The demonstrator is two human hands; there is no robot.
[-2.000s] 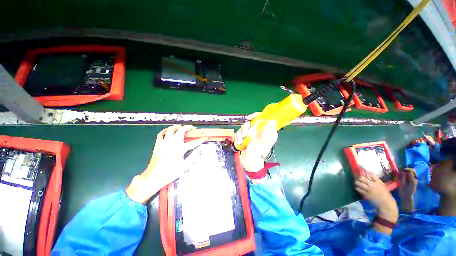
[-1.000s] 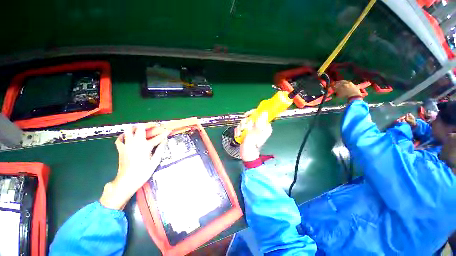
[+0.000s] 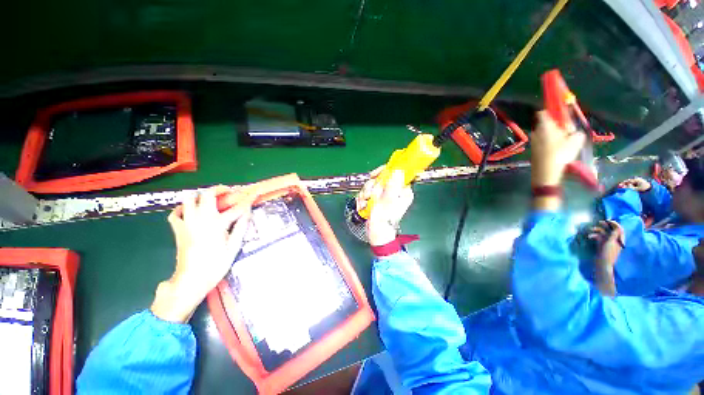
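Note:
A black tablet unit (image 3: pixel 289 270) with its back open lies in a red-orange holding frame (image 3: pixel 345 266), turned at an angle on the bench. Its white battery (image 3: pixel 293 289) fills the middle. My left hand (image 3: pixel 202 243) rests on the frame's upper left corner, fingers on its edge. My right hand (image 3: pixel 388 202) is closed around the yellow electric screwdriver (image 3: pixel 413 158), whose lower end is over the small round dark screw dish (image 3: pixel 357 220) right of the frame. The screwdriver tip is hidden.
Another framed tablet (image 3: pixel 66 308) lies at lower left. Beyond the worn white rail (image 3: pixel 123 204), the belt holds framed tablets and an unframed tablet unit (image 3: pixel 292 123). A black cable (image 3: pixel 461 231) hangs at right. A co-worker's hand (image 3: pixel 556 150) holds up a red frame.
My right hand and the screwdriver have moved from the tablet's upper right corner to the dish. The tablet frame has turned and sits further left. The co-worker has lifted a framed unit off the belt.

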